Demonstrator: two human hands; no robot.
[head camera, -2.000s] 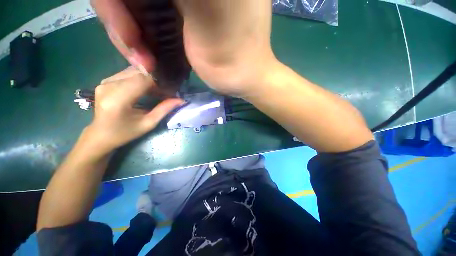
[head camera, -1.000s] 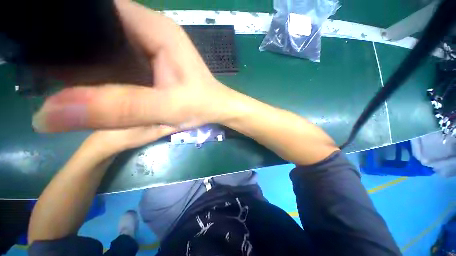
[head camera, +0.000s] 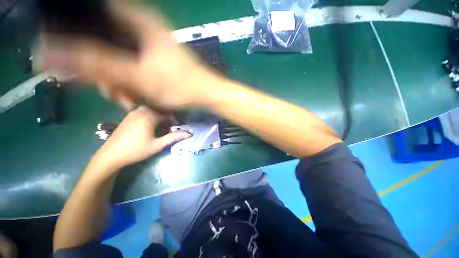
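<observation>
The controller box (head camera: 199, 138), silver-purple under glare, lies flat on the green bench near its front edge. My left hand (head camera: 133, 133) rests at its left end with the thumb on its top. My right hand (head camera: 136, 65), blurred, is above and beyond the box and grips the thick black electric screwdriver (head camera: 85, 20). The driver's tip is not visible. Black lead wires (head camera: 231, 135) run from the box's right end under my right forearm. White wire connectors (head camera: 103, 131) lie left of my left hand. The black screw tray (head camera: 206, 52) is partly hidden behind my right hand.
A clear plastic bag (head camera: 282, 35) with a white label lies beyond the tray on the white strip (head camera: 236, 29). A black controller unit (head camera: 49, 101) lies at the left. The blurred power cord (head camera: 345, 75) hangs at the right. A blue crate (head camera: 417, 141) is below the bench.
My right hand and the screwdriver have moved away from the camera, and more of the controller box and my left hand shows. The view has shifted, and the cord now hangs more upright.
</observation>
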